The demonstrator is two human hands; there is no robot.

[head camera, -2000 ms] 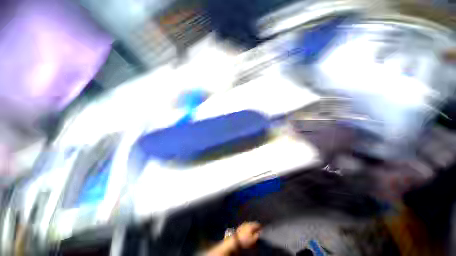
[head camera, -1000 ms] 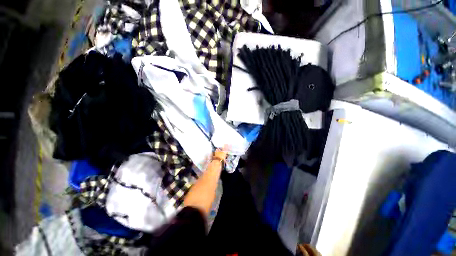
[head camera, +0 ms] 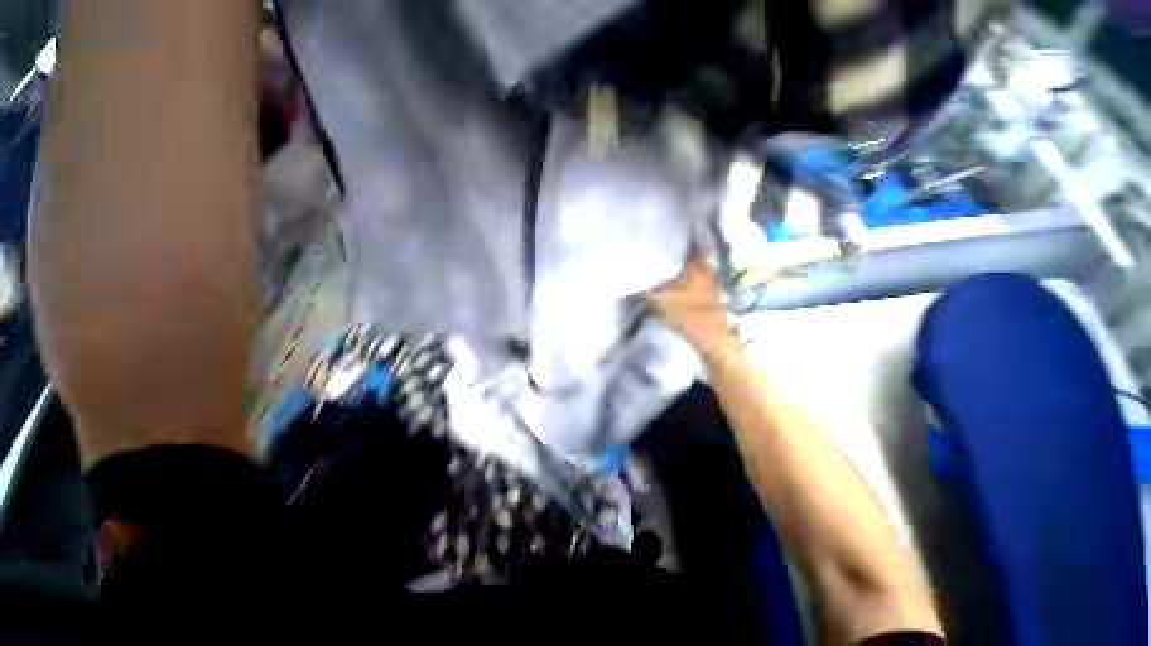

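The garment (head camera: pixel 442 189), white inside with dark seam lines, hangs raised and blurred close in front of me. A black-and-white checked part of it (head camera: pixel 871 63) shows at the top. My right hand (head camera: pixel 692 303) grips its white cloth at the right side. My left forearm rises along the left edge and leaves the top of the picture, so my left hand is cut off. The garment's upper end is also out of view.
The checked, white and black garment pile (head camera: pixel 467 505) lies below. To the right, the navy padded ironing board (head camera: pixel 1035 416) stands over the white table (head camera: pixel 827 353). Blue and white items (head camera: pixel 909 196) lie beyond the table's grey edge.
The view has shifted. The white cloth that my left hand touched in the pile is now lifted up. My right hand has come up onto it, and my left hand has left the picture.
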